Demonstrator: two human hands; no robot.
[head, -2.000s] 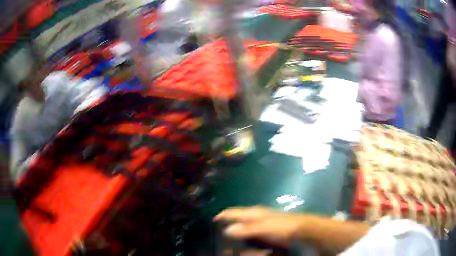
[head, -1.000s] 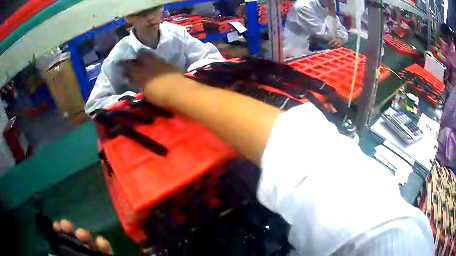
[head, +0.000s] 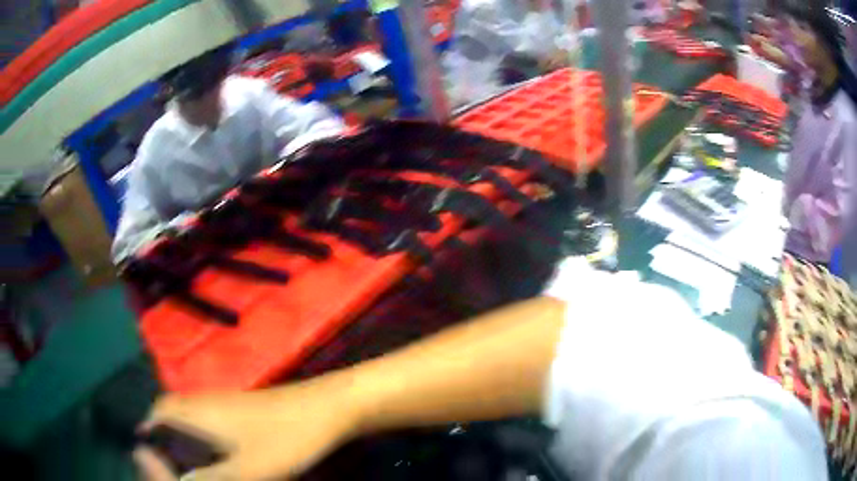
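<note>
My right hand (head: 249, 432), blurred and bare, is at the lower left, in front of the near corner of the stacked red trays (head: 272, 343). Its fingers are closed around a dark thing (head: 185, 447), likely a black watch; blur hides its details. My right forearm crosses in front of the stack's near side. Black strapped watches (head: 376, 202) lie in rows over the top tray, with several dark straps reaching onto its bare near part. My left hand cannot be made out.
A person in white (head: 202, 150) is behind the trays. A metal upright (head: 617, 113) and another red tray (head: 545, 117) stand beyond. At right are a calculator (head: 697, 205) on papers (head: 700, 275), cream-strapped watches (head: 822, 324) and a person in pink (head: 822, 164).
My right hand has moved from above the far left of the trays down to the lower left, and now holds a dark thing. My left fingers, seen there earlier, no longer show. The view has shifted.
</note>
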